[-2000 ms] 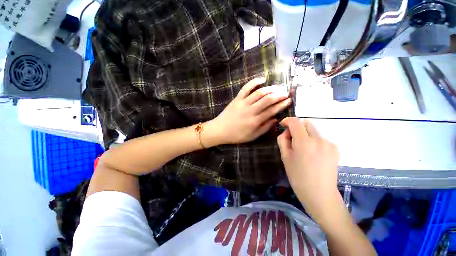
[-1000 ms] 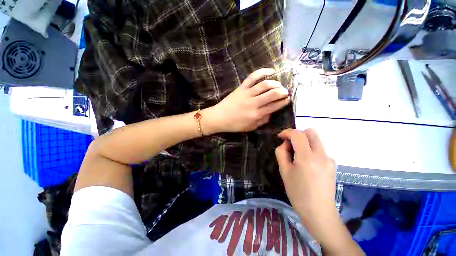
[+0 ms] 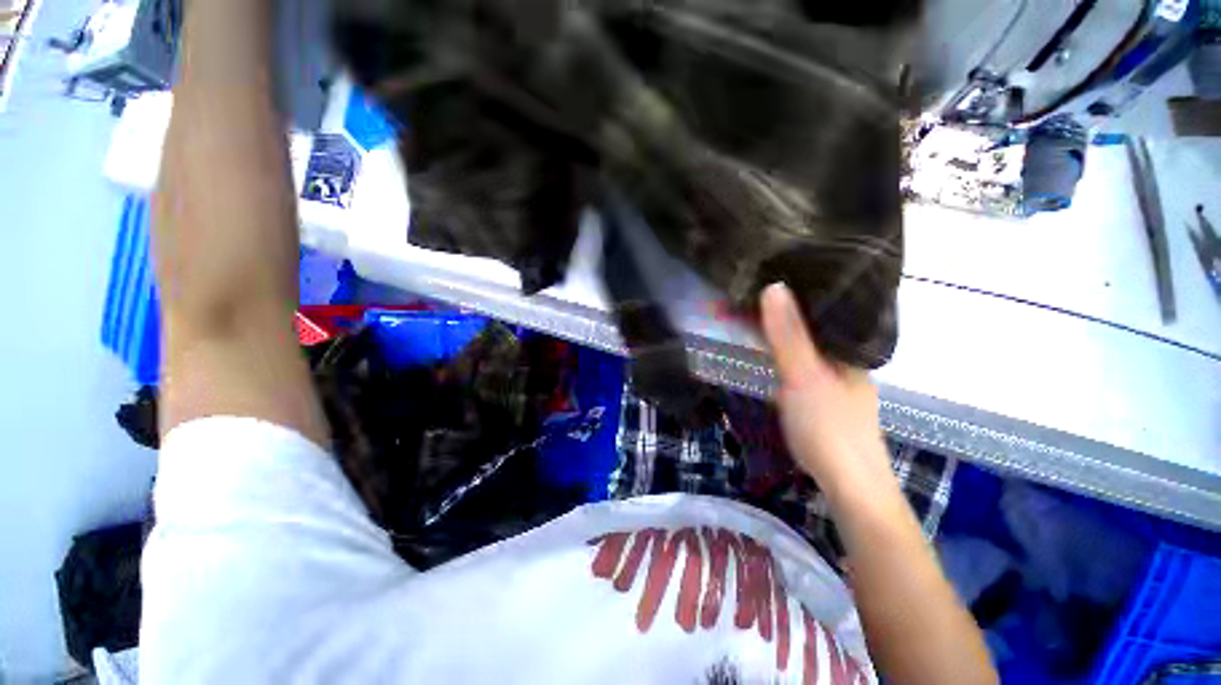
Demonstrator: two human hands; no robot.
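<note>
The dark plaid garment (image 3: 750, 147) is lifted and blurred above the white machine table, left of the sewing machine head (image 3: 1071, 54). My right hand (image 3: 817, 381) grips its lower right corner, thumb on top and fingers hidden beneath the cloth. My left forearm reaches up the left side; my left hand is cut off by the top edge. The shiny metal parts (image 3: 967, 167) under the machine head show right of the cloth.
Tweezers (image 3: 1152, 228) and dark thread snips (image 3: 1208, 248) lie on the table at right. A measuring scale (image 3: 1031, 462) runs along the front edge. Below are more plaid cloth (image 3: 670, 448) and a blue crate (image 3: 1172, 622). A grey motor box (image 3: 134, 47) is at upper left.
The garment has come away from the needle area and up off the table. My left arm has swung from across the cloth to the upper left. My right hand now grips the cloth's corner.
</note>
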